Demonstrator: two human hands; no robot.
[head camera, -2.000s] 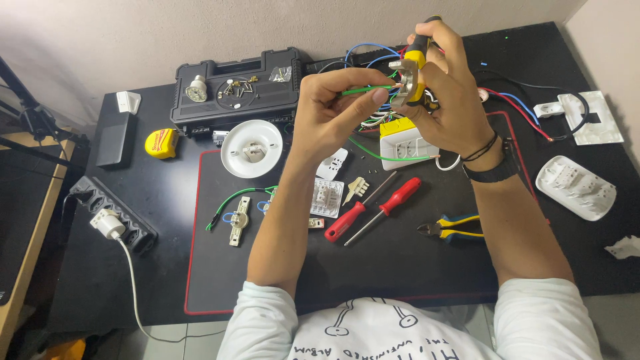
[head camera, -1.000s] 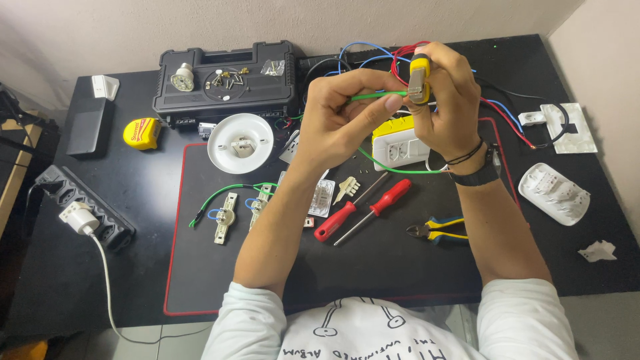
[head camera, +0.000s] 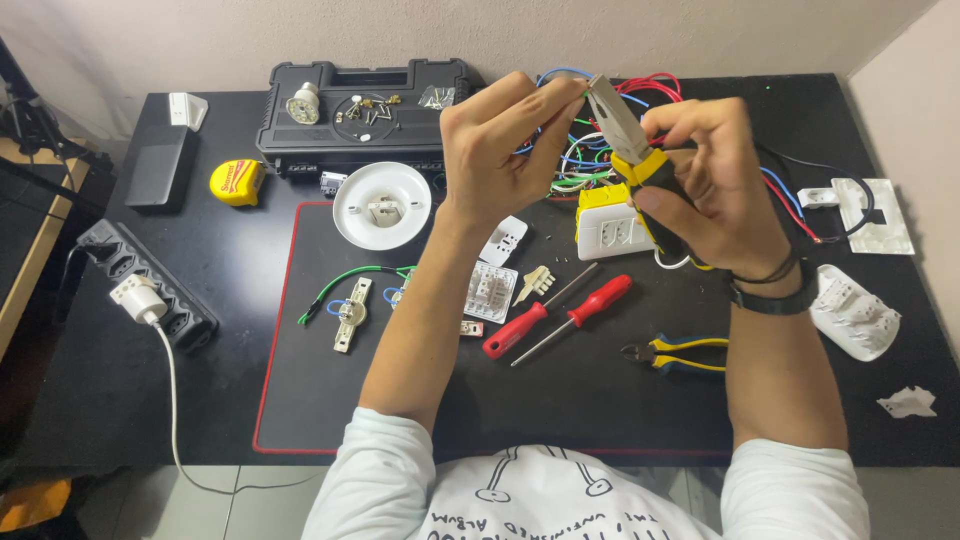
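My right hand (head camera: 697, 180) grips the black and yellow handles of combination pliers (head camera: 619, 120), jaws pointing up and left. The jaw tip touches or nearly touches the fingertips of my left hand (head camera: 517, 135), which pinch a green wire (head camera: 586, 93); most of that wire is hidden by my fingers. Whether the jaws hold the wire, I cannot tell. Below the pliers a white double socket outlet (head camera: 615, 232) sits on a yellow electrical box (head camera: 600, 198). A tangle of blue, red, green and white wires (head camera: 585, 161) lies behind my hands.
On the black mat lie two red-handled screwdrivers (head camera: 602, 298) (head camera: 517, 330), diagonal cutters (head camera: 667, 352) and a white round lamp holder (head camera: 382, 234). A black toolbox (head camera: 360, 150) with a bulb and screws stands behind. At left are a yellow tape measure (head camera: 234, 182) and a power strip (head camera: 180, 315).
The pliers have turned, so their flat jaw side now faces the camera. My right fingers have opened out around the handles. The green wire, earlier seen stretching between my hands, is now mostly hidden.
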